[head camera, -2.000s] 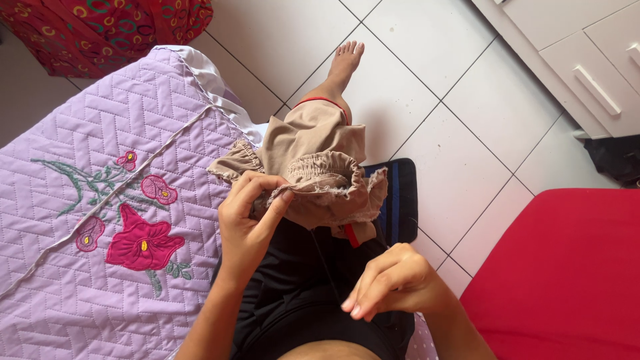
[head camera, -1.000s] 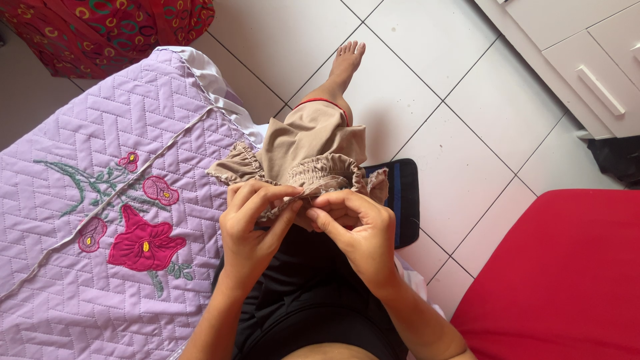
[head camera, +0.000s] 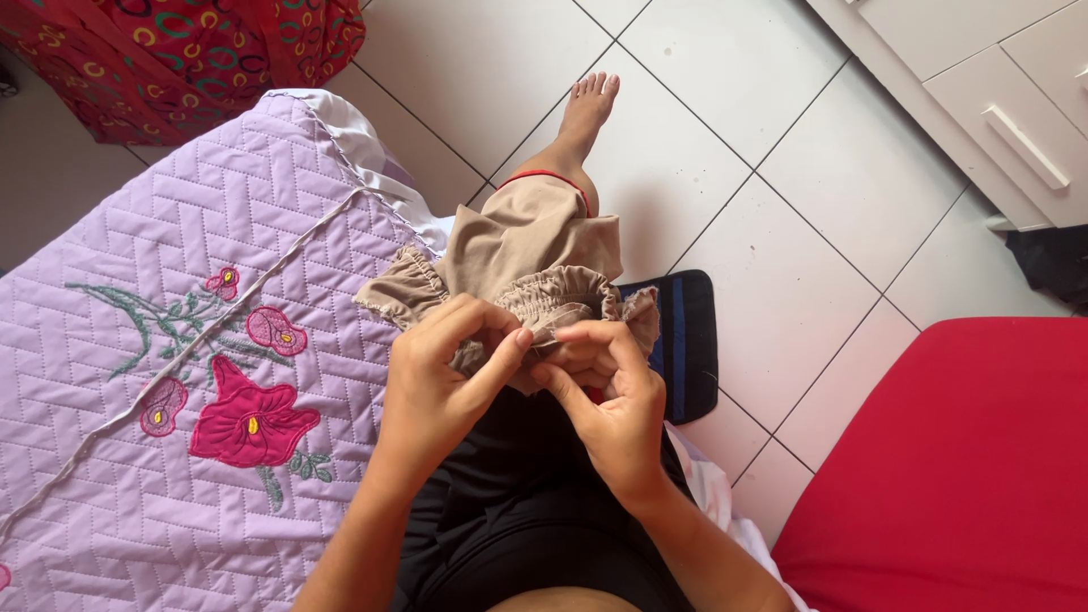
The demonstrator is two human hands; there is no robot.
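A beige garment (head camera: 527,234) with gathered, ruffled edges and frayed seams lies over my lap and leg. My left hand (head camera: 455,365) pinches its near edge between thumb and index finger. Close beside it, my right hand (head camera: 608,382) has its fingers curled at the same edge, thumb and fingertips near a pale thread. Whether it grips the cloth or the thread cannot be told. No needle can be made out.
A lilac quilted bedspread (head camera: 102,340) with embroidered flowers and a twisted cord (head camera: 195,340) lies at left. A patterned red bag (head camera: 187,59), white drawers (head camera: 994,127), a red cushioned surface (head camera: 952,459) and a dark blue-striped item (head camera: 693,348) surround the tiled floor.
My right hand was away from the cloth two seconds ago, then came in beside my left hand. Since one second ago, its index finger has lifted a little from the edge.
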